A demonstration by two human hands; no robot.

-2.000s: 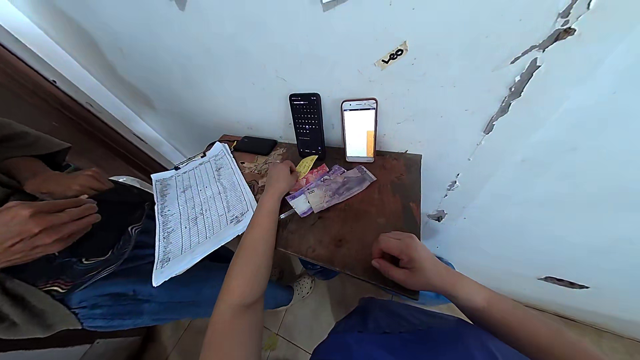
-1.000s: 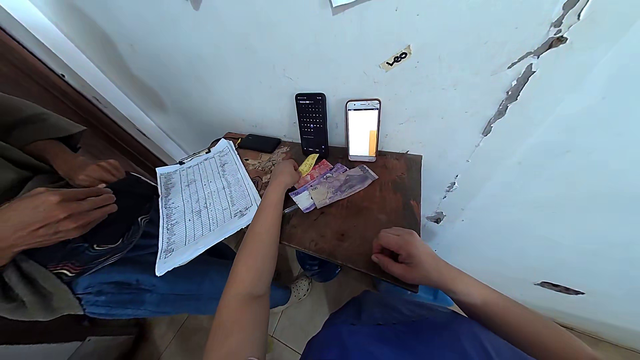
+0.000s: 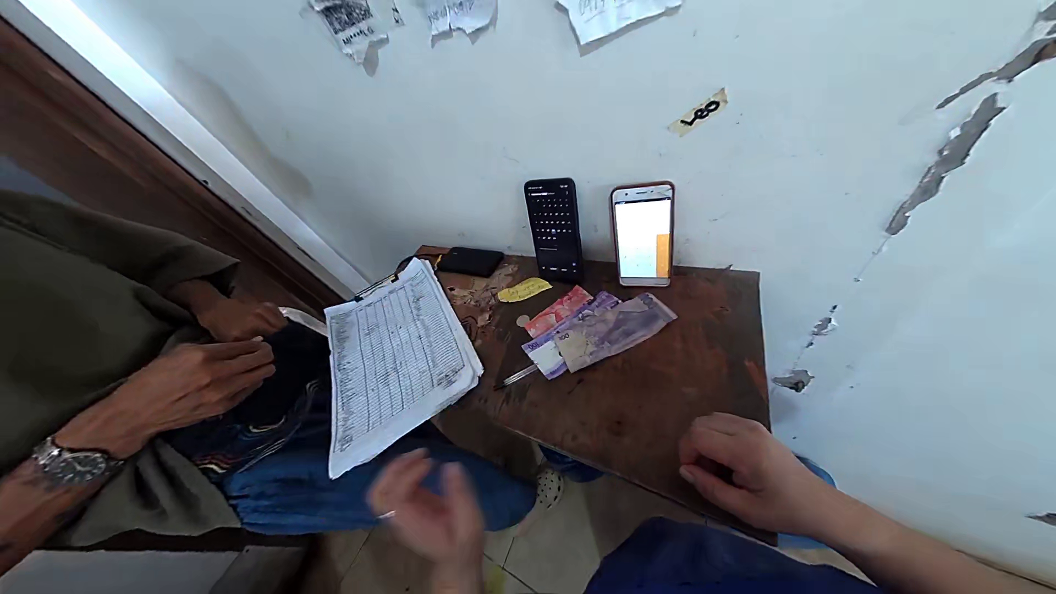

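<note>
My left hand [image 3: 429,507], blurred and empty with fingers apart, is in the air below the clipboard of papers [image 3: 400,363], off the front of the table. My right hand [image 3: 738,470] rests loosely curled on the wooden table's [image 3: 627,421] front right part; no object shows in it. Overlapping banknotes, one red [image 3: 558,310] and others purple [image 3: 619,330], lie mid-table. A pen [image 3: 518,377] pokes out from under them. A coin [image 3: 523,320] and a yellow paper slip [image 3: 525,289] lie beside the notes. Two phones, one black [image 3: 553,229] and one white [image 3: 643,235], lean upright against the wall.
At the left sits another person, whose hands [image 3: 206,371] are close together over dark cloth, beside the clipboard. A flat black object [image 3: 470,261] lies at the table's back left corner. The cracked wall [image 3: 784,190] bears torn papers and a taped label [image 3: 699,113].
My left hand has left the yellow slip and coin area beside the banknotes and moved back toward me, off the table. My right hand stays at the table's front right.
</note>
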